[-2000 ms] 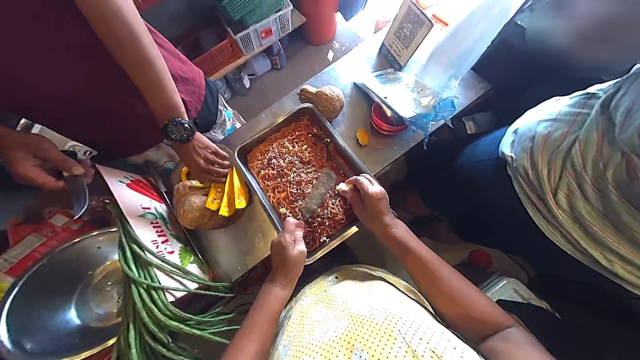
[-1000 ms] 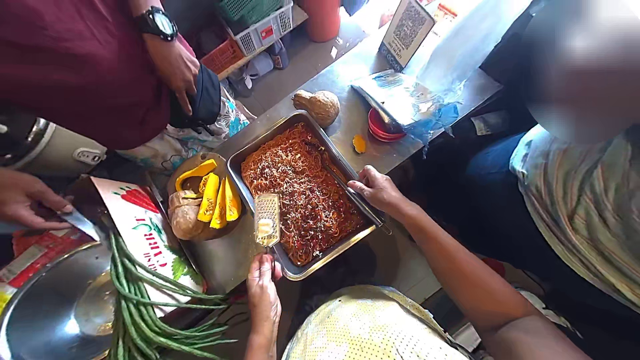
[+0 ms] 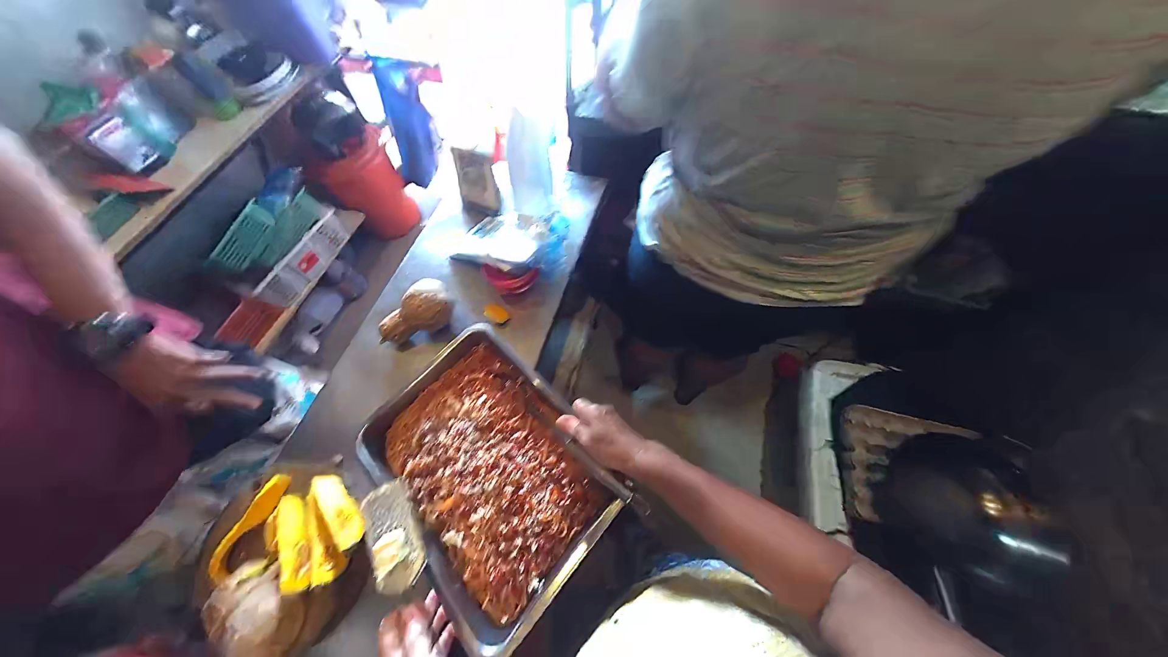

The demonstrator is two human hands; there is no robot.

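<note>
A rectangular metal tray (image 3: 374, 447) of red-sauced noodles topped with white shreds (image 3: 493, 465) sits tilted over the table edge. My right hand (image 3: 602, 438) grips its right rim, where a thin utensil handle also lies. At the bottom, my left hand (image 3: 417, 630) is partly cut off by the frame, by the tray's lower left corner; its hold is hard to make out. Just above it, a flat grater (image 3: 394, 538) with pale residue lies against the tray's left side. Left of that stands a round board or bowl with cut yellow squash (image 3: 306, 538).
A metal table (image 3: 356, 383) bears a whole squash (image 3: 427, 306), red bowls (image 3: 509, 279) and a plastic-wrapped pack (image 3: 506, 239). One person's hand (image 3: 187, 370) is at left; another person in a striped shirt (image 3: 785, 164) stands ahead. An egg tray (image 3: 867, 438) and a dark pan (image 3: 958, 502) are at right.
The view has swung up and to the right. The grater, over the noodles two seconds ago, is now beside the tray's left side. My right hand stays at the right rim.
</note>
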